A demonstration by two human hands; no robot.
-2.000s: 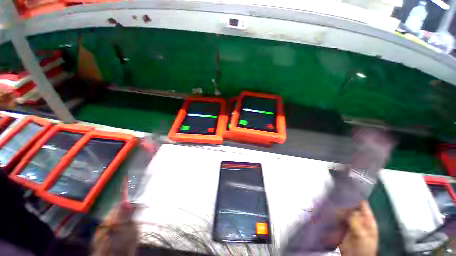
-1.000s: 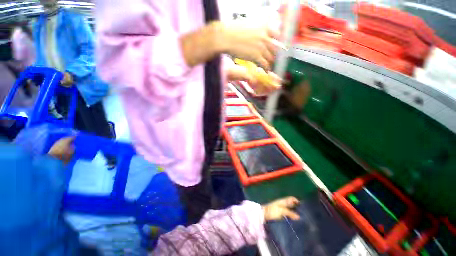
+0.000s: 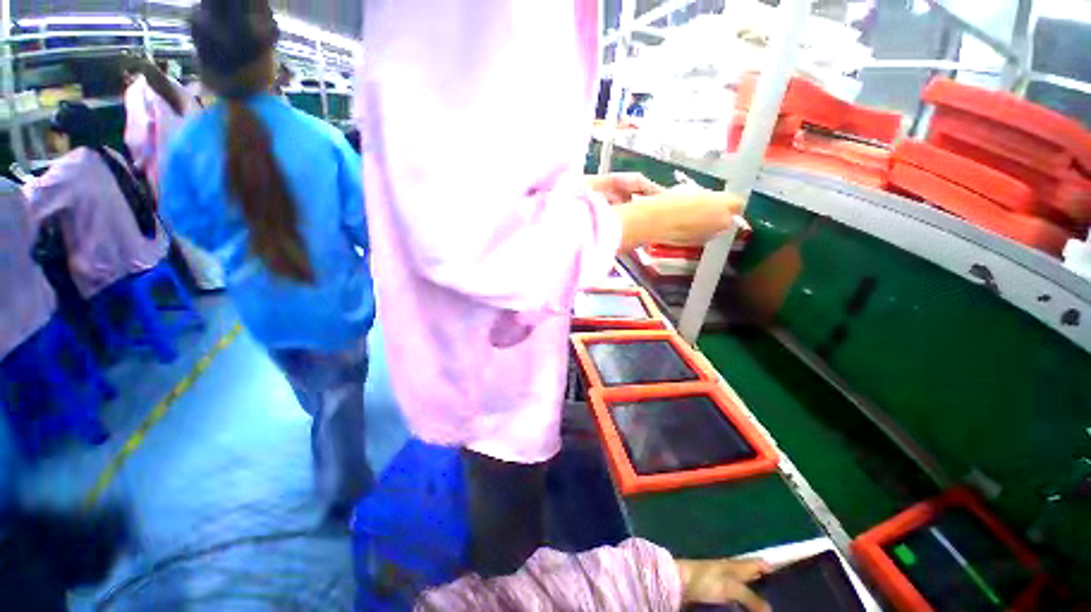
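Note:
My left hand, in a pink striped sleeve, is at the bottom edge, palm down. Its fingers are slightly apart and rest at the near left edge of a dark tablet, which is cut off by the bottom edge. No grip on it shows. My right hand is out of the picture. A red multi-slot foam tray with two dark tablets lies beyond my left hand. A red single-slot tray at the lower right holds a tablet with a green square and a bright line.
A person in a pink smock stands close by the line, hands near a white post. A person in blue is in the aisle. Seated workers and blue stools are at the left. Red trays are stacked on the shelf.
The view has swung left since two seconds ago. The person in blue has moved, and the blue stool frames held up one second ago are gone. My left hand is lower in the picture.

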